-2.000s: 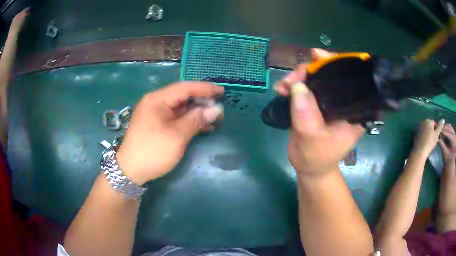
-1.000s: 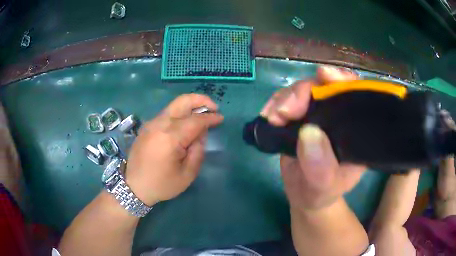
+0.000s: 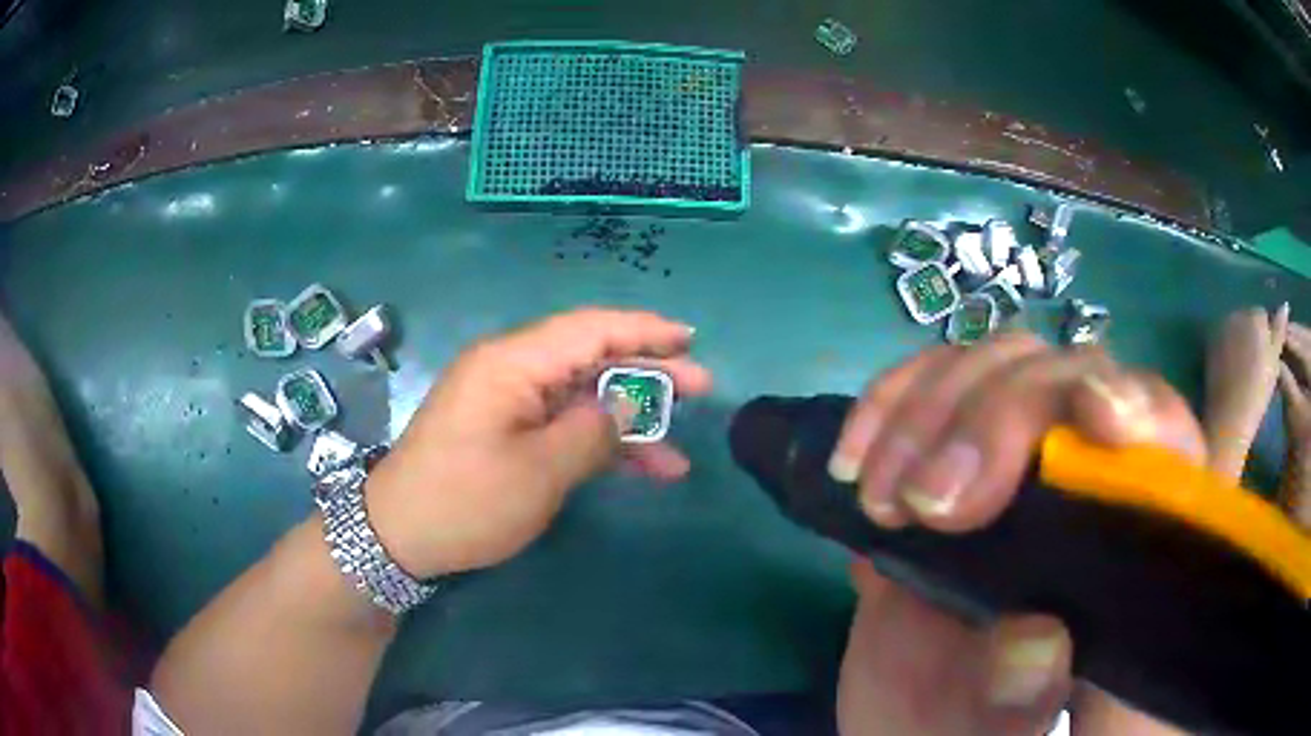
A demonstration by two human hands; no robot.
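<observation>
My left hand (image 3: 503, 439), with a metal watch at the wrist, holds a white-silver unit (image 3: 653, 404) between thumb and fingers, its green circuit board facing up. My right hand (image 3: 978, 460) is shut around a thick black electric screwdriver (image 3: 1150, 575) with an orange-yellow strip. The screwdriver's dark nose points left towards the unit, apart from it. No bit can be made out. The green-teal perforated tray (image 3: 611, 127) lies beyond my hands, dark screws along its near edge. Small black screws (image 3: 618, 242) lie loose just below it.
A group of units (image 3: 306, 398) lies left, another group (image 3: 927, 292) right. Single units (image 3: 835, 36) lie beyond the brown strip (image 3: 891, 141). Another person's arm (image 3: 43, 446) is at the left edge; another person's hands (image 3: 1248, 377) are at the right edge.
The unit in my left hand now shows its board side up. My right hand and the screwdriver have moved lower and tilted, nose up-left. The right group of units has come into clear view.
</observation>
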